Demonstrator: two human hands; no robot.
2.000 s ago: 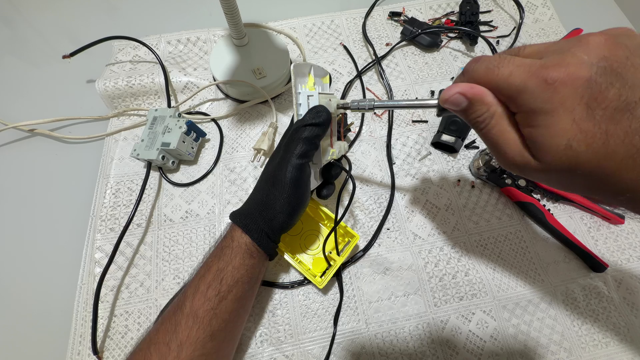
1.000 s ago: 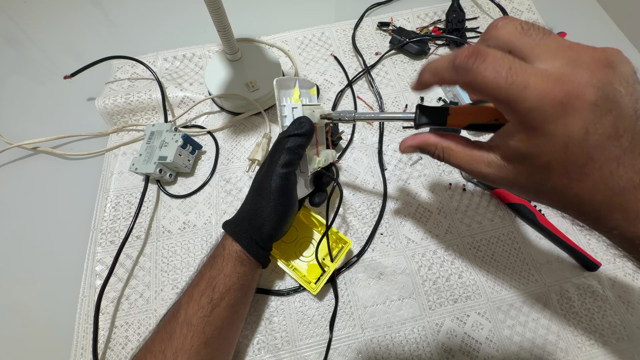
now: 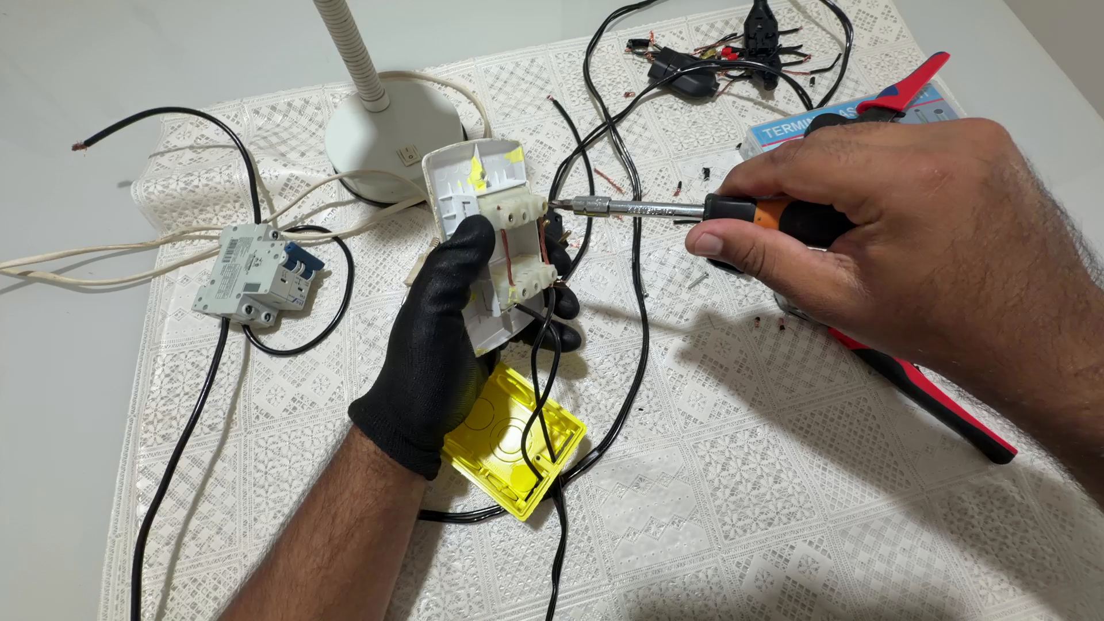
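My left hand point(image 3: 440, 336), in a black glove, holds a white outlet plate point(image 3: 496, 323) with its back toward me. Two cream socket modules point(image 3: 515, 210) sit in it, joined by bare copper wires point(image 3: 507, 259). Black wires point(image 3: 536, 349) run from the lower module down into a yellow wall box point(image 3: 509, 431) on the cloth. My bare right hand point(image 3: 819, 216) grips a screwdriver point(image 3: 655, 209) with an orange and black handle. Its tip is at the right side of the upper module; whether it sits in a screw cannot be told.
A two-pole circuit breaker point(image 3: 259, 276) with black cables lies at left, near a white lamp base point(image 3: 392, 142). Red-handled wire strippers point(image 3: 927, 397) lie partly under my right arm. Black plug parts point(image 3: 686, 73), wire scraps and a terminal box point(image 3: 776, 129) lie behind on the lace tablecloth point(image 3: 690, 535).
My right hand's fingers, spread around the screwdriver handle one second ago, have closed on it. The outlet plate has turned in my left hand, so the copper wires show more.
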